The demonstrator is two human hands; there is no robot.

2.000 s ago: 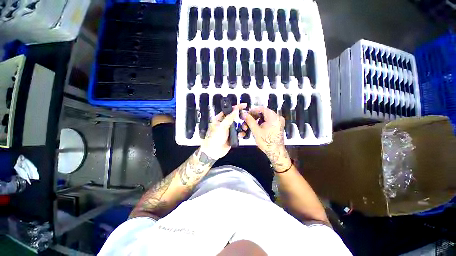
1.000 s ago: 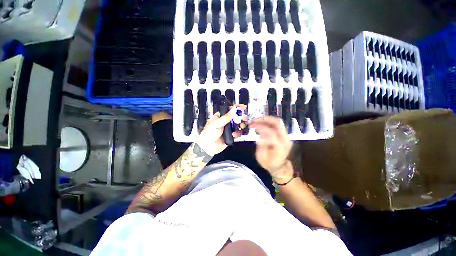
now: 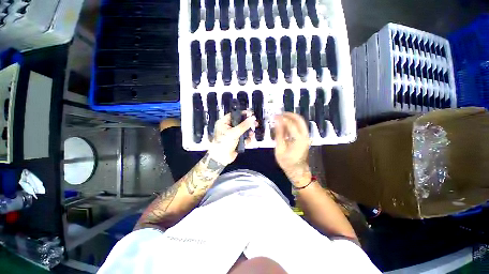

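The white foam tray (image 3: 268, 87) lies in front of me, with dark slim units upright in three rows of slots. My left hand (image 3: 229, 134) holds one black unit (image 3: 237, 115) over the front row, its lower end reaching past the tray's front edge. My right hand (image 3: 292, 140) is to the right of it, apart from the unit, over the tray's front edge and blurred; whether its fingertips hold anything cannot be told. Small pale rings (image 3: 271, 115) lie in a loose cluster on the tray at the front row, between the units.
A blue crate (image 3: 136, 109) with dark contents is left of the tray. Stacked foam trays (image 3: 394, 80) stand at the right, with an open cardboard box (image 3: 370, 166) below them holding clear plastic bags (image 3: 430, 160). A bench with a crumpled white cloth (image 3: 31, 183) is far left.
My right hand has moved off the unit to the right. My left hand still holds the unit. The tray and surroundings sit slightly higher in view.
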